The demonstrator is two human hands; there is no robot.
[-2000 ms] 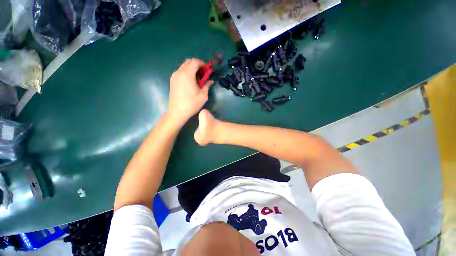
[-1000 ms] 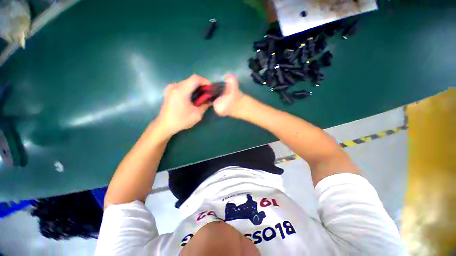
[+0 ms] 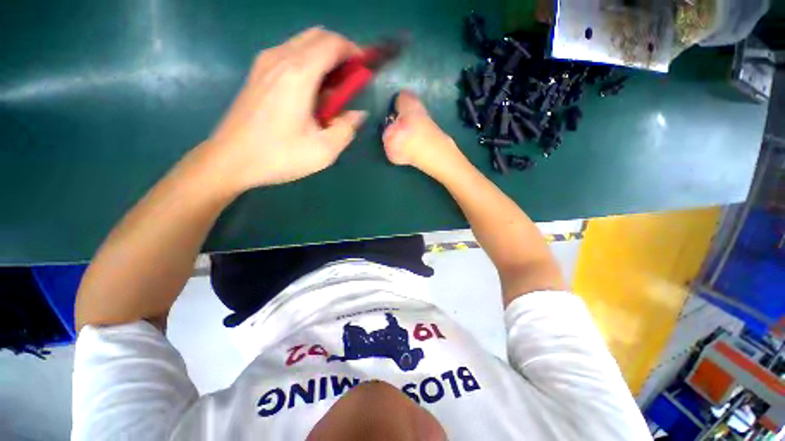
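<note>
My left hand [image 3: 288,108], slightly blurred, grips red-handled pliers [image 3: 346,88], with the dark jaws pointing up and right above the bench. My right hand [image 3: 413,136] is just right of and below the pliers, apart from them. It holds a small dark part [image 3: 392,110] at the thumb, mostly hidden by the fingers. A loose pile of small black parts [image 3: 525,99] lies on the green bench to the right of my right hand. Some parts have shiny tips.
A steel plate with holes [image 3: 607,39] stands behind the pile, with a clear bag [image 3: 732,17] at its right. The bench's front edge runs close to my body. A blue crate [image 3: 57,297] and black parts are at lower left. Orange equipment [image 3: 719,370] is at lower right.
The view has shifted, with the bench machine and pile now farther right. The pliers, close against my right hand one second ago, are now apart from it, up and left.
</note>
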